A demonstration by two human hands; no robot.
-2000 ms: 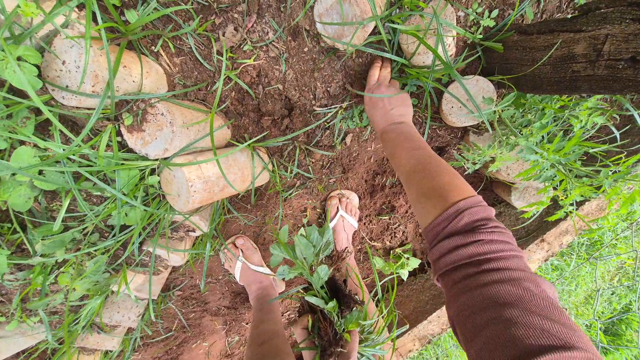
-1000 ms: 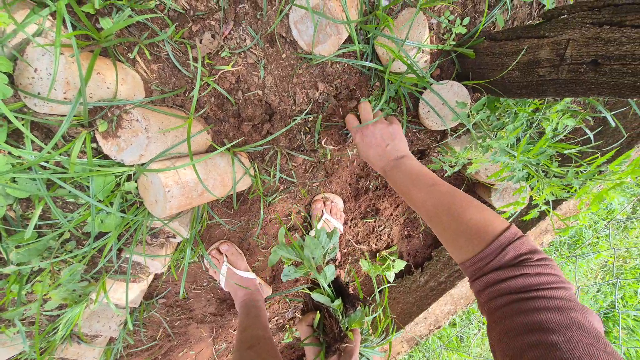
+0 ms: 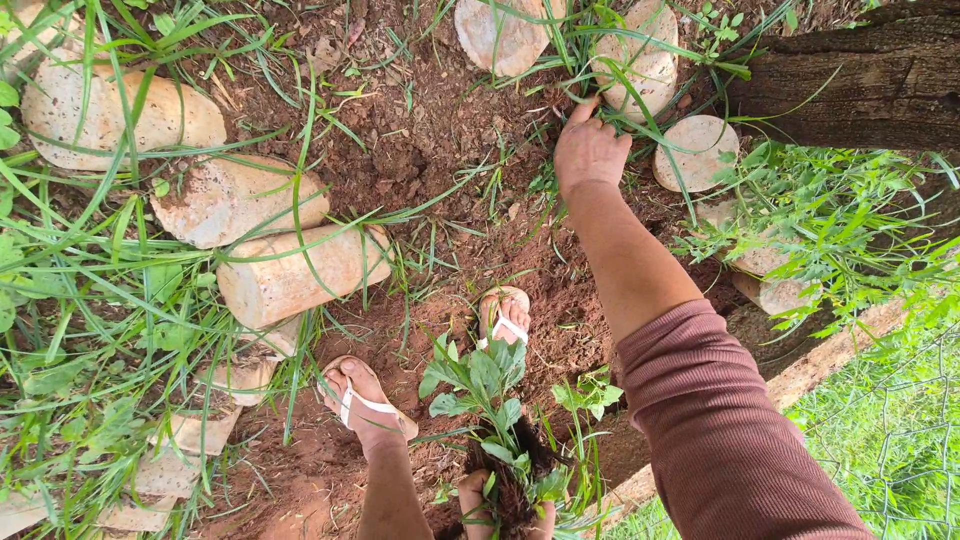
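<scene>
My right hand [image 3: 592,154], with a brown-red sleeve behind it, reaches to the base of a long-bladed grass clump [image 3: 581,45]. Its index finger is extended into the blades beside a pale stone or concrete piece [image 3: 641,64], the other fingers are curled, and whether it grips a blade is unclear. At the bottom edge my left hand [image 3: 476,499], partly hidden, is closed around a bundle of leafy green plants [image 3: 487,382] with dark, soil-covered roots [image 3: 517,480].
Pale cylindrical pieces [image 3: 307,274] lie among grass on the left; a round one [image 3: 696,153] sits near a dark wooden post [image 3: 847,82]. My sandalled feet [image 3: 367,394] stand on reddish soil [image 3: 450,262]. Wire mesh fencing [image 3: 885,450] is at lower right.
My right hand was at the grass two seconds ago, drew back over bare soil one second ago, and is now at the grass clump again. The plant bundle stays low in view.
</scene>
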